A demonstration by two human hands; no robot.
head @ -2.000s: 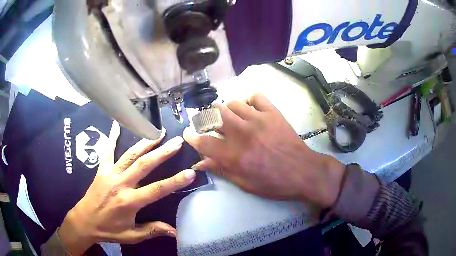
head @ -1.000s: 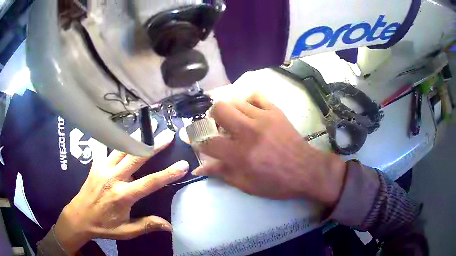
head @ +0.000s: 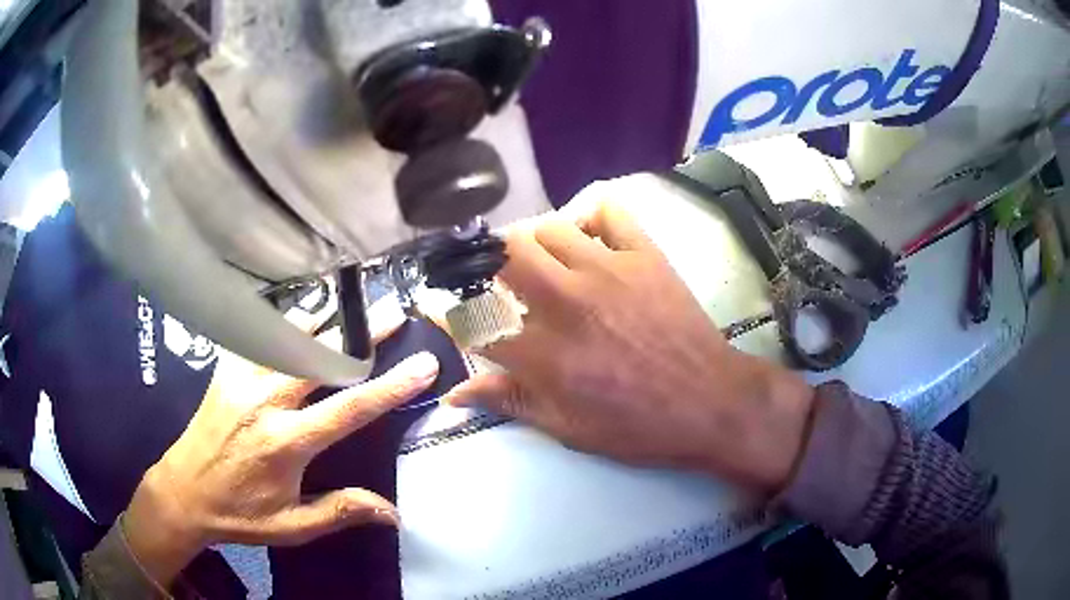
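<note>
A dark navy printed panel (head: 88, 352) with a white logo and lettering lies at the left, under the machine head. My left hand (head: 252, 451) lies spread flat on the dark cloth, its upper fingers partly hidden behind the machine head's pale cover. My right hand (head: 634, 352) is bent beside the ribbed metal knob (head: 485, 320), its fingertips at the cloth edge; whether it pinches the cloth is hidden. A dark seam line shows on the pale surface below those fingertips. The needle area is mostly hidden by the machine head (head: 282, 129).
Fabric shears (head: 827, 281) with wrapped handles lie right of my right hand. Small red and dark tools (head: 980, 270) lie at the table's right end. A printed ruler scale (head: 657, 557) runs along the front edge. Dark purple cloth (head: 604, 94) drapes over the machine arm.
The printed panel has shifted up and left, with more of its logo hidden behind the machine head. A dark seam line now shows below my right fingertips. My left hand's fingers have drawn slightly left.
</note>
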